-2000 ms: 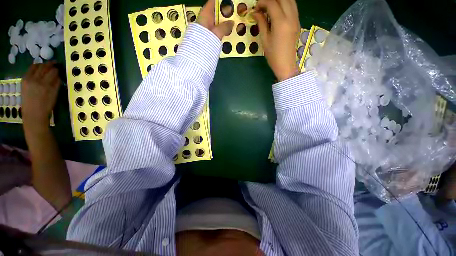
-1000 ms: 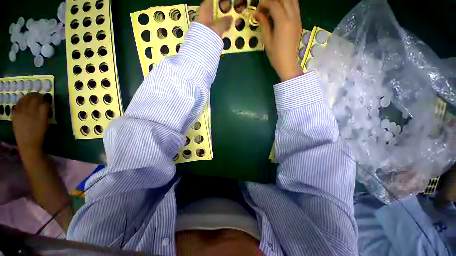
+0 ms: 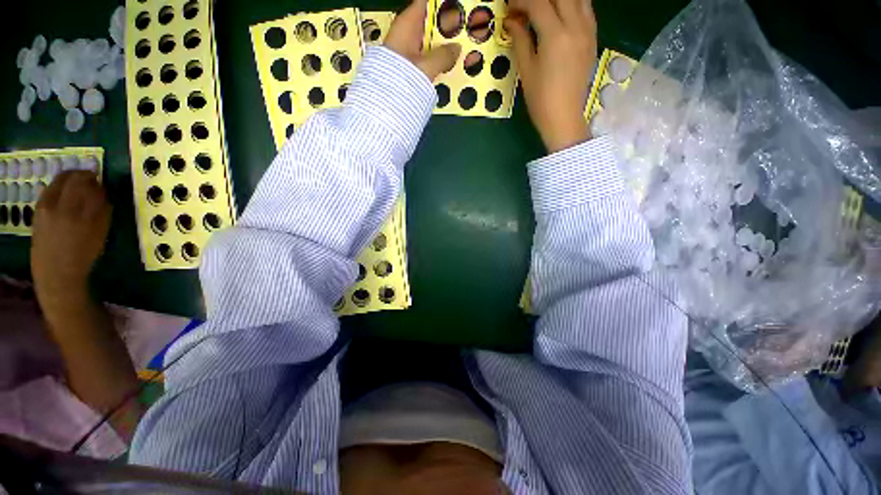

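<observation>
A yellow die-cut adhesive sheet with dark circles is between my hands at the top edge of the view, cut off by it. My left hand holds the sheet's left side, its thumb over the front. Skin shows through some of the upper circles. My right hand is at the sheet's right edge with fingers bent together. A small bit of yellow shows at its fingertips, too small to tell whether it is a liner piece or the sheet's edge.
Stacked unworked sheets lie at left, more sheets under my left sleeve. Loose discs lie far left beside a coworker's hand on another sheet. At right, a clear plastic bag with discs partly covers a filled sheet.
The sheet has shifted slightly right and down. My right hand has moved slightly right, and the yellow curl seen at its fingertips no longer shows clearly. The coworker's hand moved onto the sheet.
</observation>
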